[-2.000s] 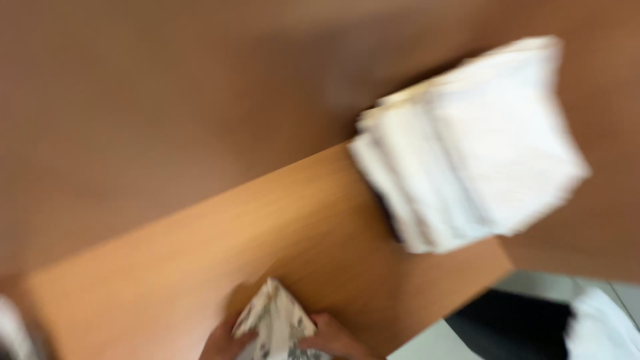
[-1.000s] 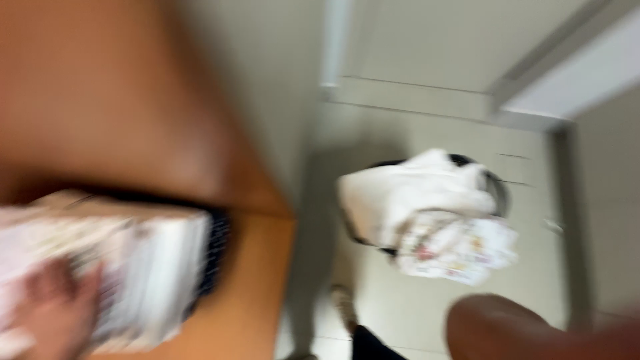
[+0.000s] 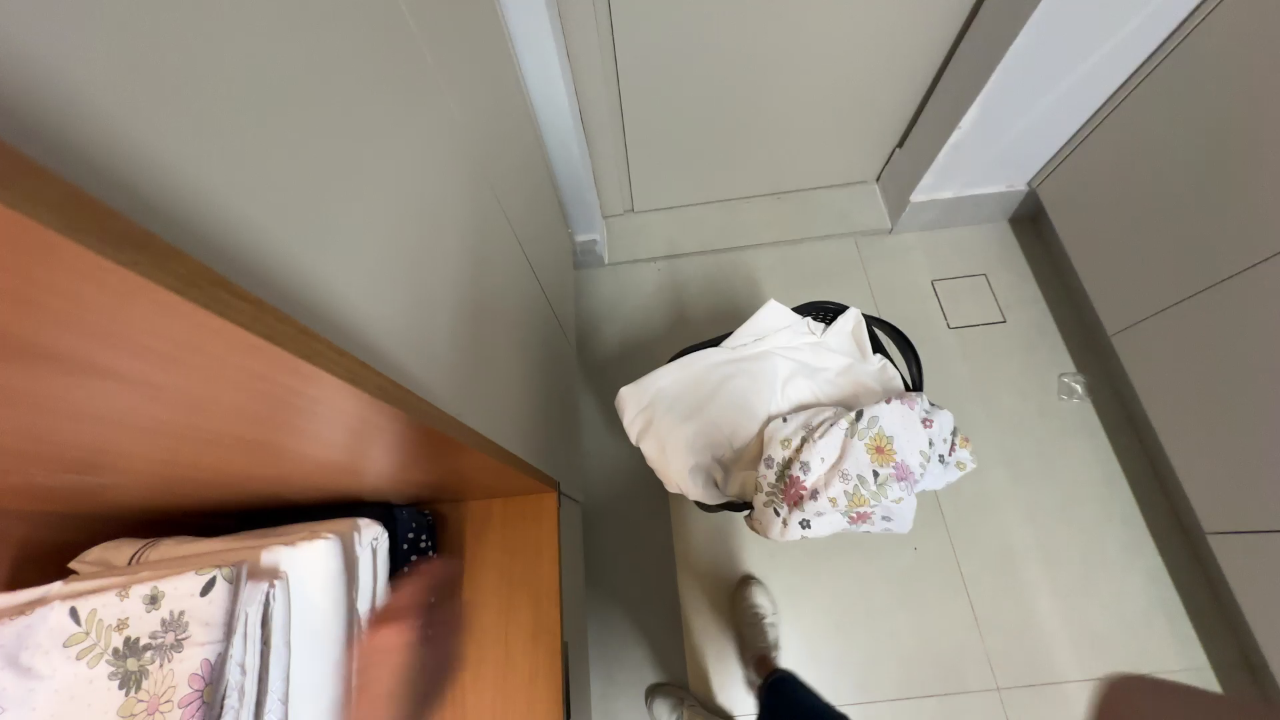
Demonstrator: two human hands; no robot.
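Note:
My left hand (image 3: 405, 640), blurred, is beside the folded white cloths (image 3: 318, 610) in a wooden cabinet at the lower left; whether it touches them is unclear. A folded floral cloth (image 3: 140, 640) lies at the left of this stack, and a dark polka-dot cloth (image 3: 412, 535) is behind it. At the bottom right edge only a blurred bit of my right hand (image 3: 1155, 697) shows, its fingers out of sight. On the floor stands a black basket (image 3: 905, 350) with a rumpled white cloth (image 3: 750, 400) and a floral cloth (image 3: 850, 465) heaped over its rim.
The cabinet's wooden edge (image 3: 300, 330) runs diagonally at the left. Beyond the basket is a closed door panel (image 3: 760, 100). A square floor cover (image 3: 968, 301) and a small clear item (image 3: 1073, 387) are on the tiles. My shoe (image 3: 757, 615) is below the basket.
The view has swung from the wooden shelf to the floor and basket. My left hand has moved from on top of the stack to its right side. My right hand is now lower, mostly out of frame.

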